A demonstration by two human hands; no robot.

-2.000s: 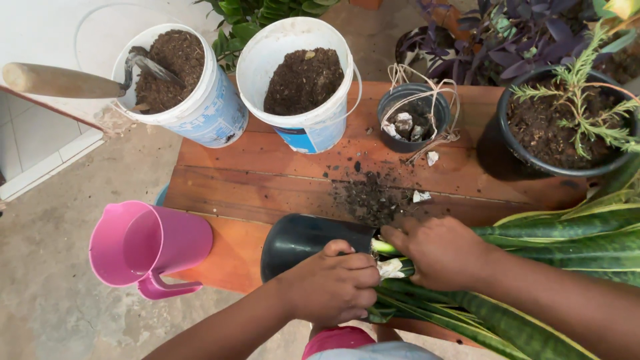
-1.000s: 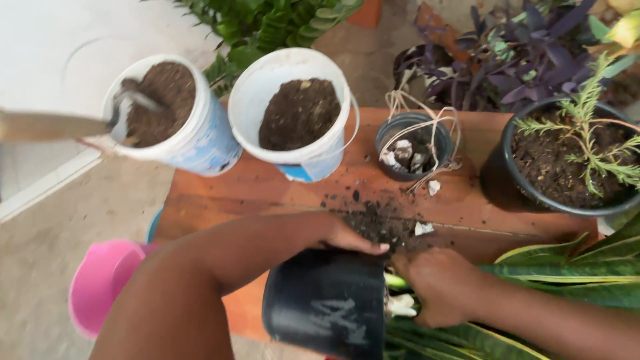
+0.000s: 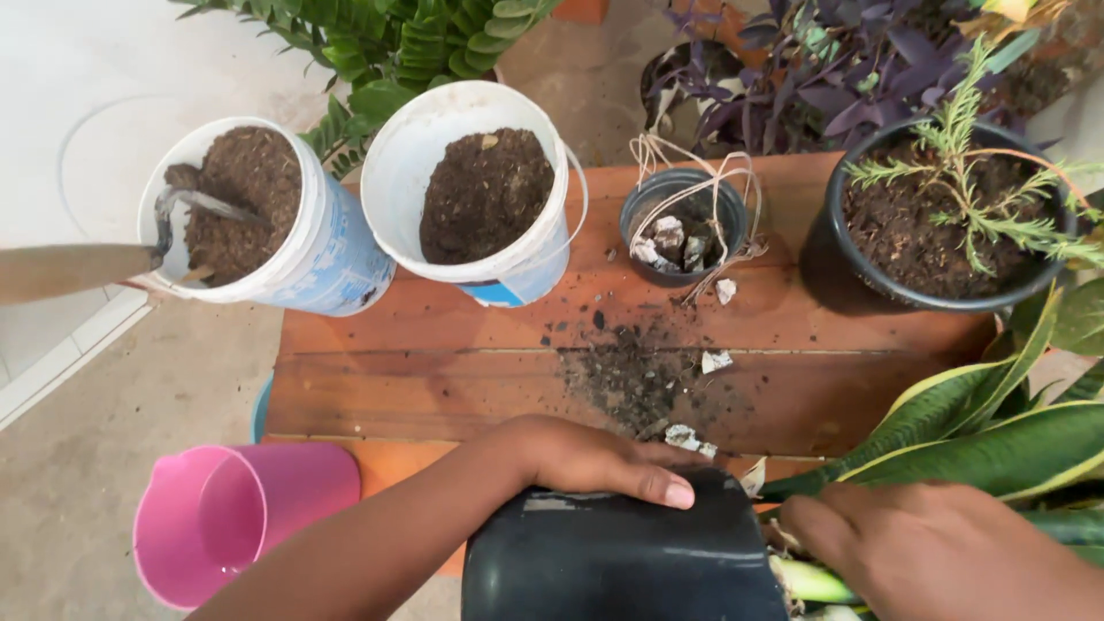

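Observation:
A black plastic pot [image 3: 621, 561] lies on its side at the bottom centre, its mouth turned right. My left hand [image 3: 604, 466] rests on top of its wall near the rim, thumb lying along it; its other fingers are partly hidden behind the pot. Just right of the mouth, my right hand [image 3: 914, 543] is closed around the base of a snake plant [image 3: 975, 431], where pale stems and dry roots show. Loose dark soil [image 3: 634, 379] and white broken pieces [image 3: 690, 440] are scattered on the wooden table [image 3: 414, 388] behind the pot.
Two white buckets of soil [image 3: 267, 224] [image 3: 483, 198] stand at the back left, one with a wooden-handled hand tool [image 3: 78, 272]. A small pot with string [image 3: 681, 233], a large potted plant [image 3: 957, 216] and, at front left, a pink jug [image 3: 250, 517] surround the work.
The black pot has moved toward the bottom of the view. My left hand, at the pot's mouth beside the stems two seconds ago, now lies over its side.

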